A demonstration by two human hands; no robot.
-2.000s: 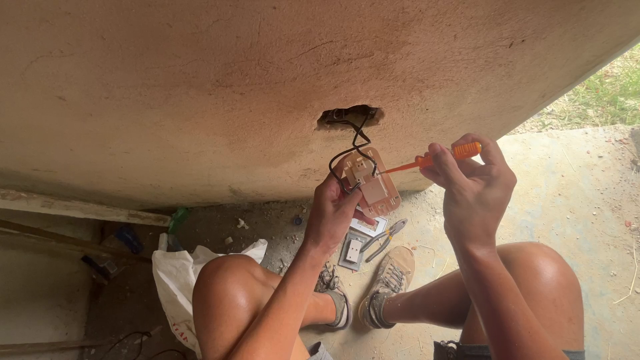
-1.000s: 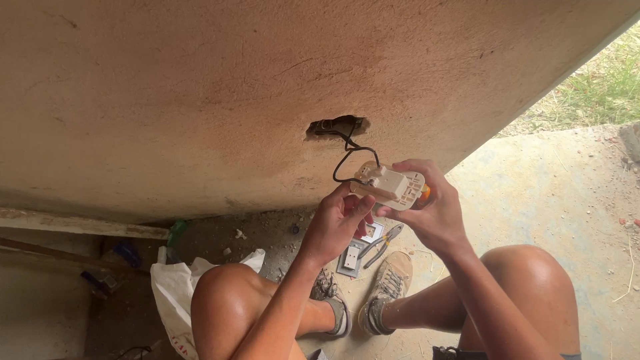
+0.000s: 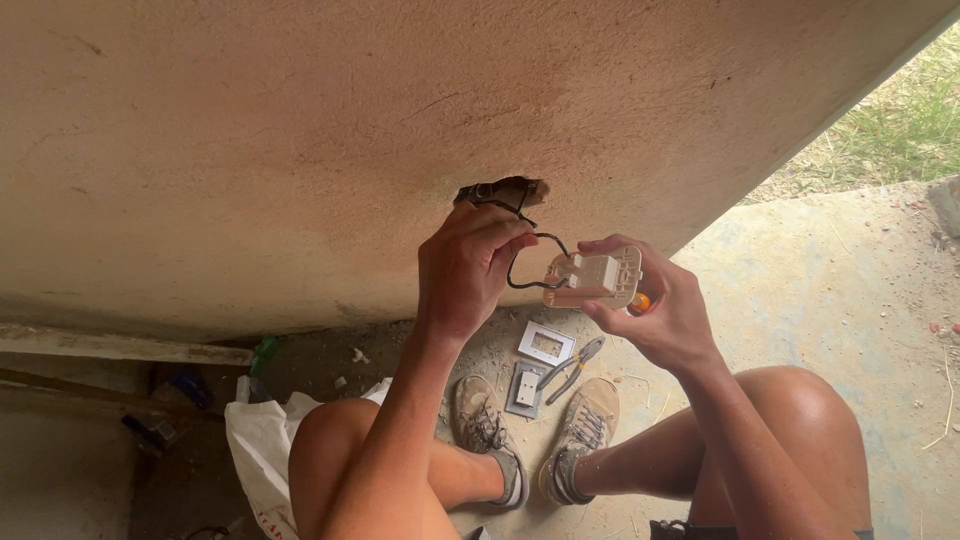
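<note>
My left hand (image 3: 472, 266) pinches the black wires (image 3: 513, 274) just below a rough hole (image 3: 501, 191) in the plastered wall. The two wires run from the hole to the back of a white plastic electrical fitting (image 3: 592, 280). By its edges, my right hand (image 3: 656, 300) holds that fitting, back side towards me. An orange screwdriver handle (image 3: 640, 302) shows between the fitting and my right palm; its shaft is hidden.
Between my shoes lie a white frame plate (image 3: 546, 343), a grey plate with a socket (image 3: 526, 388) and pliers (image 3: 574, 369). A white sack (image 3: 259, 450) stands by my left knee. A wooden beam (image 3: 120, 345) runs along the wall's left end.
The screwdriver's tip was at the fitting two seconds ago; its handle is now tucked in my right hand. My left hand has left the fitting and moved up to the wires near the hole.
</note>
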